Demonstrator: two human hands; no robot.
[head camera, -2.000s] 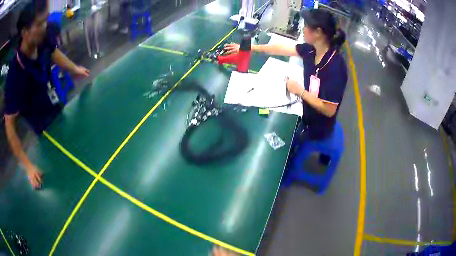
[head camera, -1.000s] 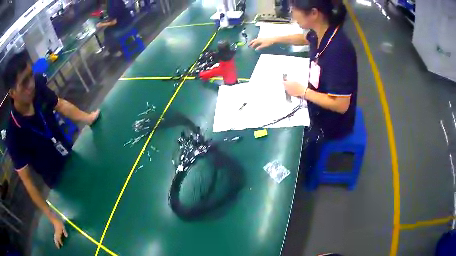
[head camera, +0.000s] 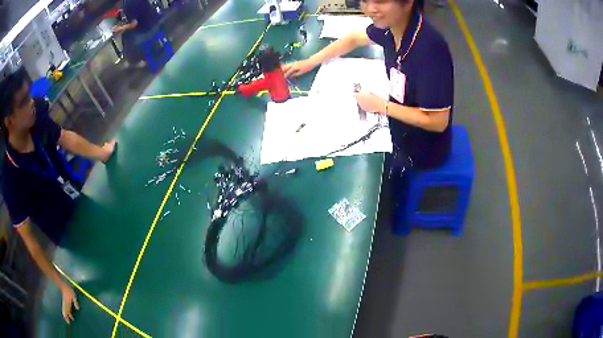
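Neither of my hands is in the picture. A coiled black wire harness bundle (head camera: 215, 247) lies on the green bench in front of me, with small black and white connectors (head camera: 231, 188) clustered at its upper left. More thin wire ends with pale tips (head camera: 165, 158) fan out across the yellow tape line. A small silvery parts packet (head camera: 347, 214) lies near the bench's right edge. A yellow tag (head camera: 324, 164) lies just below the white drawing sheets.
A seated person (head camera: 416, 72) on a blue stool (head camera: 433, 181) has one hand on the drawing sheets (head camera: 284, 135) and the other by a red heat gun (head camera: 270, 84). Another person (head camera: 36, 158) leans on the bench's left side. More dark wires (head camera: 248, 69) lie behind the heat gun.
The view has shifted, and the hand that showed at the bottom edge two seconds ago is gone. The seated person's far hand has moved to the red heat gun.
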